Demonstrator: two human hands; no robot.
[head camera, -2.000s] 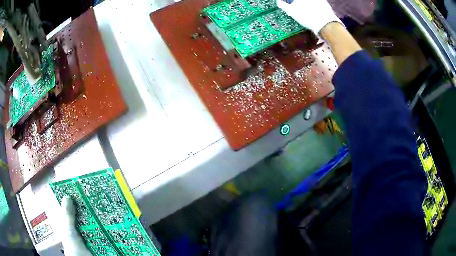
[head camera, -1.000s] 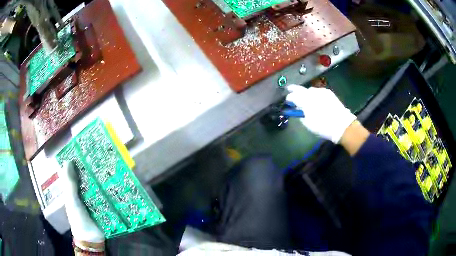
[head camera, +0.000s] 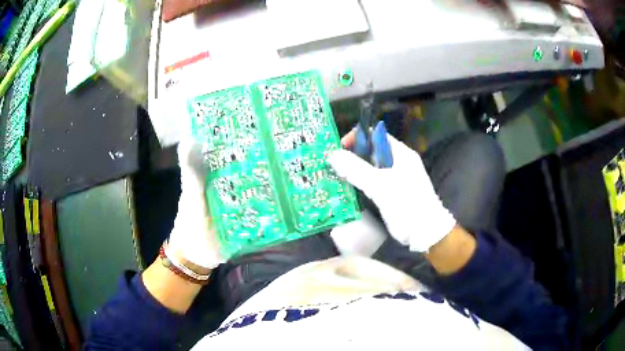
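Note:
A green circuit board panel (head camera: 277, 161) with silvery solder dots and a central dividing strip is held over my lap, solder side towards me. My gloved left hand (head camera: 194, 212) grips its left edge. My gloved right hand (head camera: 397, 188) holds side cutters with blue handles (head camera: 381, 145), the dark jaws pointing up towards the machine. My right thumb and fingers are at the board's right edge. The jaws are apart from the board. Parts of my left fingers are hidden by the panel.
The pale grey machine table (head camera: 425, 58) is ahead, with a green-ringed button (head camera: 346, 77) and a red button (head camera: 574, 56). A black surface (head camera: 82, 130) with green boards beyond is on the left. A black tray (head camera: 579, 206) with yellow-looking boards (head camera: 620, 185) is on the right.
My right hand has come from the machine front to the board's right edge with the cutters. The board is now more central and upright in view. The view has turned left, and the fixtures are mostly out of view.

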